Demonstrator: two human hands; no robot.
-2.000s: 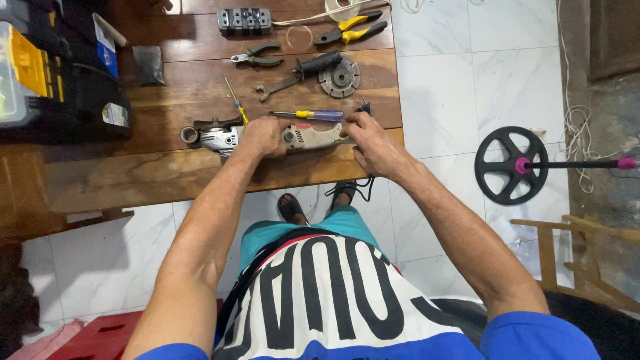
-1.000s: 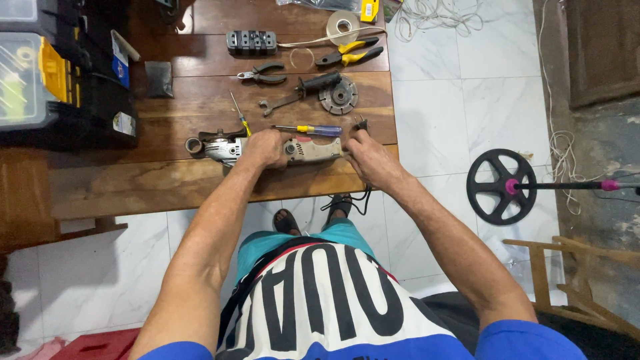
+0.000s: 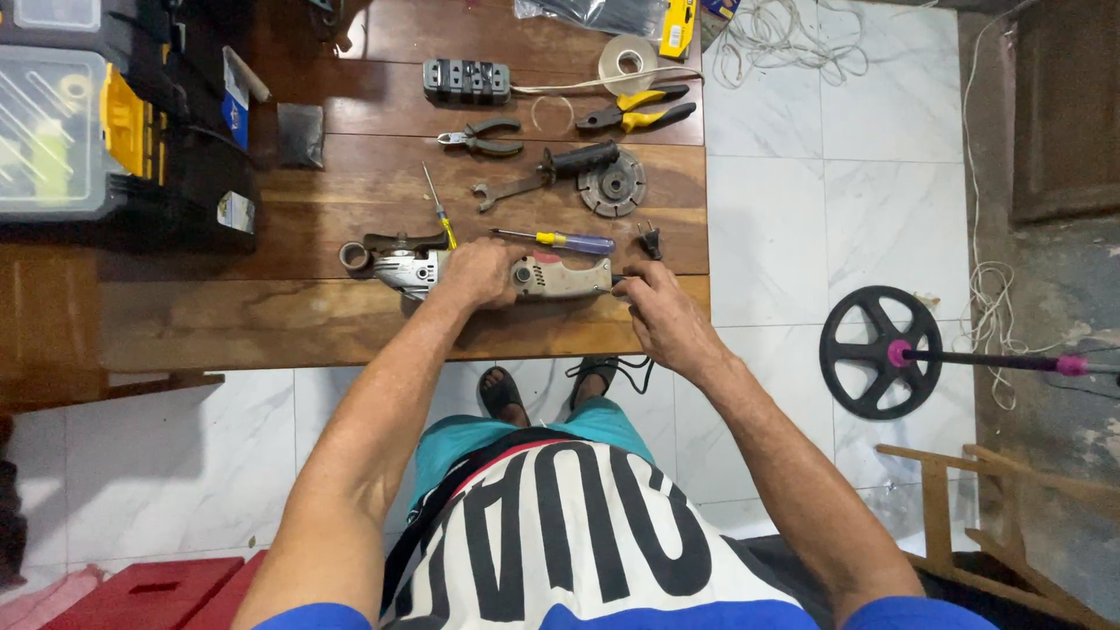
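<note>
An angle grinder (image 3: 564, 278) lies on the wooden table near its front edge, metal head to the left. My left hand (image 3: 483, 276) is closed around the middle of its body. At the rear end of the handle, my right hand (image 3: 665, 311) pinches the black power cord (image 3: 619, 279) where it leaves the housing. The cord's plug (image 3: 649, 240) rests just above my right hand. A screwdriver with a purple and yellow handle (image 3: 584, 243) lies directly behind the grinder, and a thin screwdriver (image 3: 444, 219) points away from it.
Behind are a wrench (image 3: 507, 190), a black side handle (image 3: 584, 159), a cutting disc (image 3: 612, 185), diagonal cutters (image 3: 483, 138), yellow-black pliers (image 3: 643, 111), a power strip (image 3: 466, 82) and a tape roll (image 3: 627, 63). A black toolbox (image 3: 210, 175) occupies the left. The table's front edge (image 3: 394, 359) runs near my forearms.
</note>
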